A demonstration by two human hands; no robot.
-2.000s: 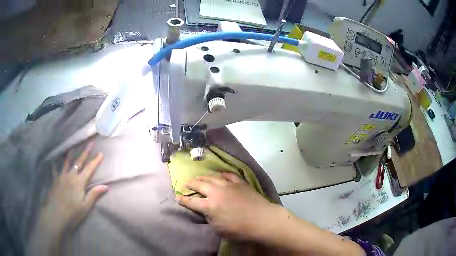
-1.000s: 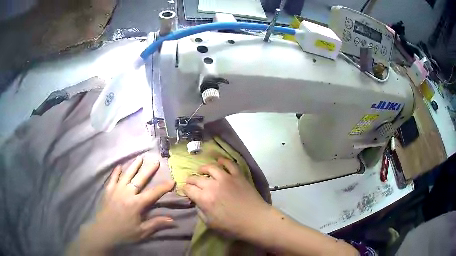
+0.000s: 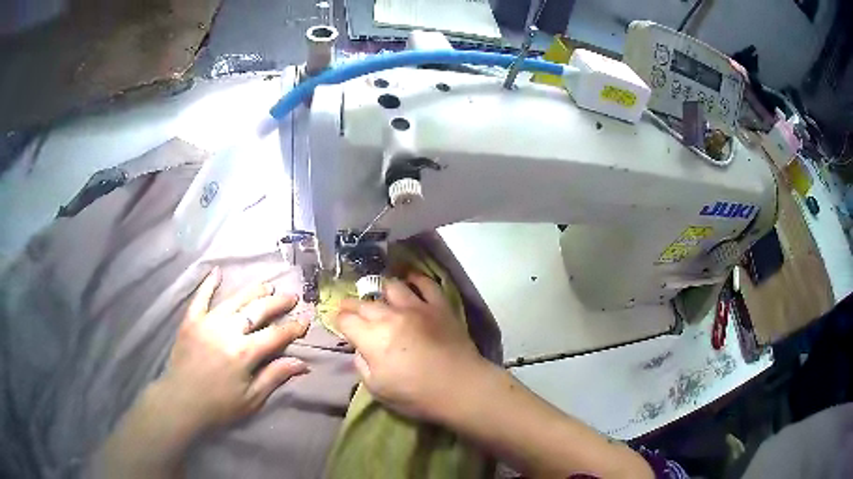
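Observation:
The mauve-grey cloth (image 3: 112, 299) lies spread left of the needle and below it. The olive-green piece (image 3: 374, 440) lies on it, running from the presser foot (image 3: 311, 285) down under my right wrist. My left hand (image 3: 229, 341) lies flat on the mauve-grey cloth, fingers apart, fingertips just left of the foot. My right hand (image 3: 402, 341) presses on the olive-green piece close to the foot, fingers bent; whether it pinches the cloth is hidden. The needle tip is too small to make out.
The white machine head (image 3: 468, 140) arches over the right side, with a blue tube (image 3: 412, 60) on top. A control panel (image 3: 687, 79) stands top right. Red-handled snips (image 3: 720, 323) lie right of the machine. A brown board (image 3: 103, 56) is at back left.
My left hand moved right toward the foot over the two seconds, then slightly up. My right hand moved up closer to the foot. More olive-green cloth shows below my right wrist.

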